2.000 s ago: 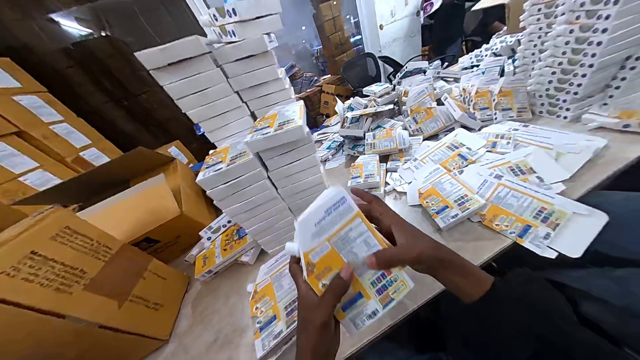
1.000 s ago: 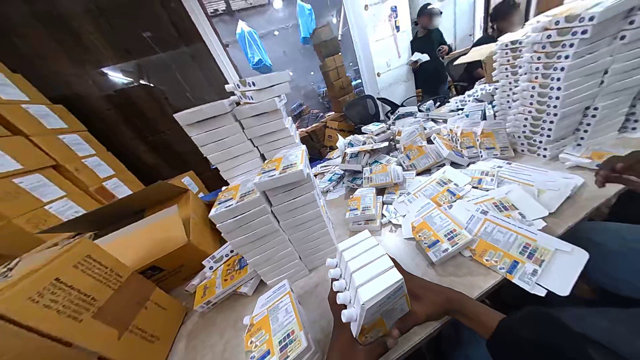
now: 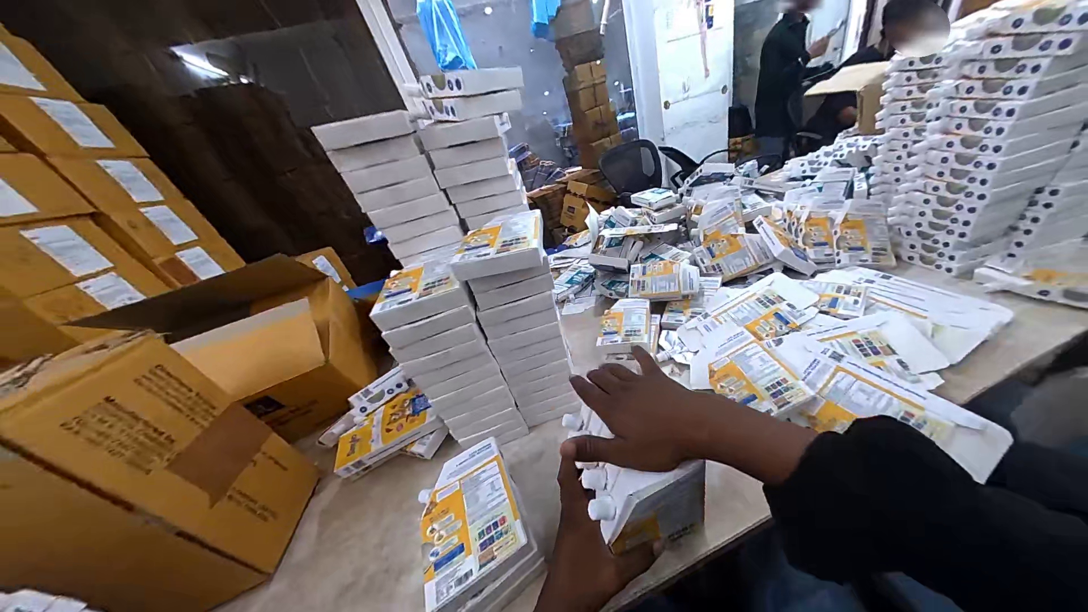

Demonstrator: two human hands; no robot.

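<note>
Several white and yellow cartons with round white knobs along one edge (image 3: 650, 501) stand side by side as a block on the table near its front edge. My left hand (image 3: 586, 535) is wrapped around the near left side of the block, thumb and fingers against it. From the right, my right hand (image 3: 650, 416) lies over the top of the block with its fingers spread. Left of them, a small stack of similar printed cartons (image 3: 476, 527) lies flat. Behind stand tall stacks of white cartons (image 3: 510, 331).
An open cardboard box (image 3: 297, 340) and a closed one (image 3: 144, 450) stand at the left. Flattened printed cartons (image 3: 901, 399) and a heap of small cartons (image 3: 722, 246) cover the right. Stacked white trays (image 3: 986, 144) rise behind; a person (image 3: 782, 72) stands far back.
Two seconds ago both hands held a printed carton face up; one second ago they held the block of knobbed cartons. Now my right hand has moved over its top.
</note>
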